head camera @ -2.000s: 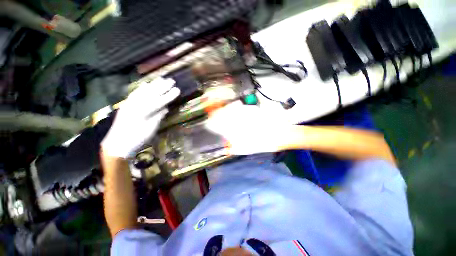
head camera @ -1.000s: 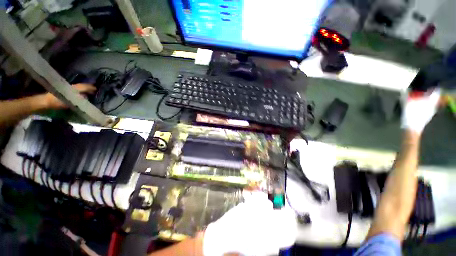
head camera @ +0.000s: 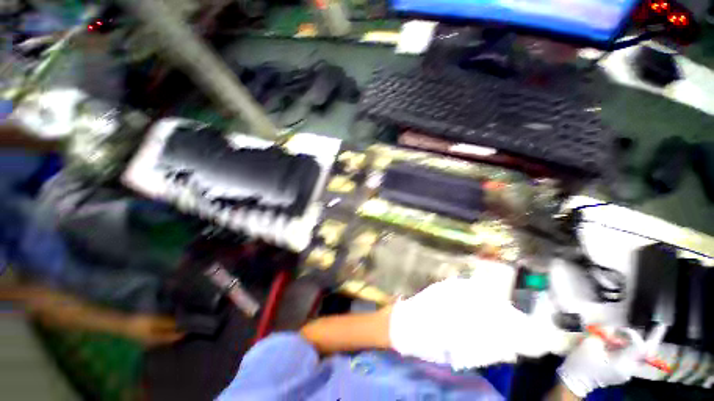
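Note:
A power adapter [head camera: 433, 190] lies in the rear test fixture [head camera: 438, 225]. The front test fixture [head camera: 407, 262] shows no adapter; my left glove covers part of it. My left hand [head camera: 470, 321], in a white glove, is over the front fixture's right end, beside the green block [head camera: 535, 280]; its fingers are blurred and I cannot tell if they hold anything. My right hand [head camera: 607, 364], gloved, is at the lower right by the cords of the right adapter row [head camera: 654, 286]. An orange stick [head camera: 603, 337] is in it. A small black plug [head camera: 567, 321] lies between the hands.
A row of adapters [head camera: 243, 176] with cords forward stands left of the fixtures. The keyboard [head camera: 485, 117] and monitor [head camera: 524, 14] are behind. A grey post [head camera: 203, 70] slants at the left. Another person's arm [head camera: 102, 321] is at lower left. A red-edged tray [head camera: 274, 305] is below.
My right hand has come from the upper right down to the front of the right adapter row. My left hand remains by the fixture's right end. The camera view has shifted and tilted.

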